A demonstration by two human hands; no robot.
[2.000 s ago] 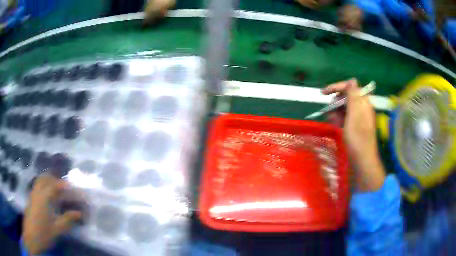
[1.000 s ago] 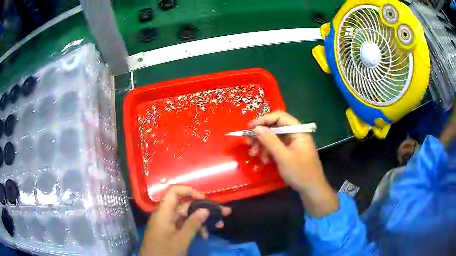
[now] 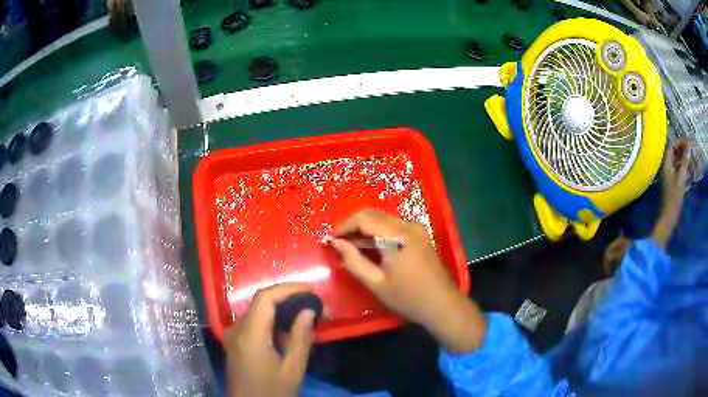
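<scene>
My left hand (image 3: pixel 272 337) holds a round black part (image 3: pixel 297 312) between thumb and fingers, over the near rim of the red tray (image 3: pixel 203 256). My right hand (image 3: pixel 396 267) grips a slim pen-shaped tool (image 3: pixel 384 243), with its thin tip low over the middle of the tray. Tiny silvery metal parts (image 3: pixel 334 174) are scattered in the tray, thickest along the far side and far right corner. Fingers cover most of the tool. Whether the tip touches a metal part cannot be told.
Stacked clear blister trays (image 3: pixel 109 233) with some black discs stand left. A grey post (image 3: pixel 167 62) rises behind them. Beyond the white rail (image 3: pixel 349 83), the green conveyor (image 3: pixel 373 35) carries black parts. A yellow and blue fan (image 3: pixel 578 116) stands right; another person's blue sleeve (image 3: pixel 648 279) shows beyond.
Both hands have come to the red tray. My left hand moved from the blister trays with a black part. My right hand brought the tool over the tray, then further left.
</scene>
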